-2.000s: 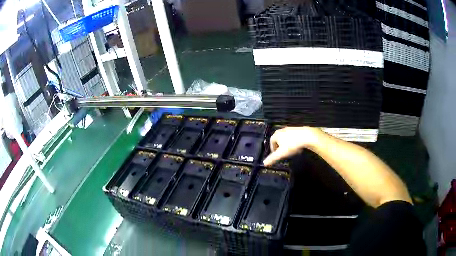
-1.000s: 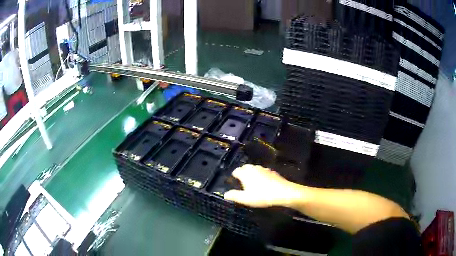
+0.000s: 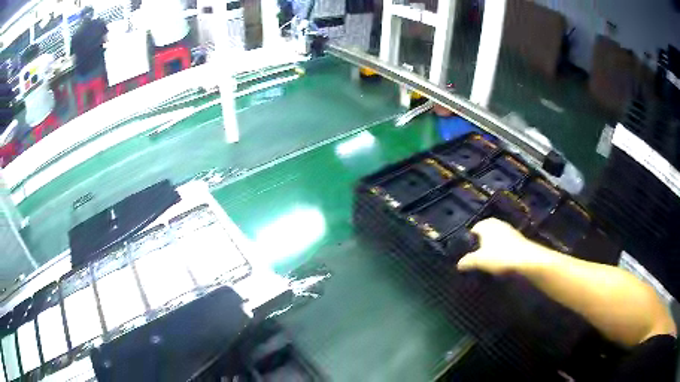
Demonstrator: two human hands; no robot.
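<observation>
My right hand is over the near side of a stack of black blister trays. Its fingers are bent around dark phone middle frames with small gold details; blur and the hand hide how many. Other phone middle frames lie in the top tray's pockets at the left and back. The pockets at the right end look dark, without gold details. My left hand is not in view; a blurred dark piece with an open outline shows at the bottom edge.
At left, a row of middle frames with pale windows lies between two black flat pieces. A green belt runs behind. A metal bar passes behind the trays. Tall tray stacks stand at right. People and red stools are at upper left.
The view has turned left, bringing the row of frames further in. My right hand has moved along the tray's near row towards its left end. Fewer frames lie in the tray.
</observation>
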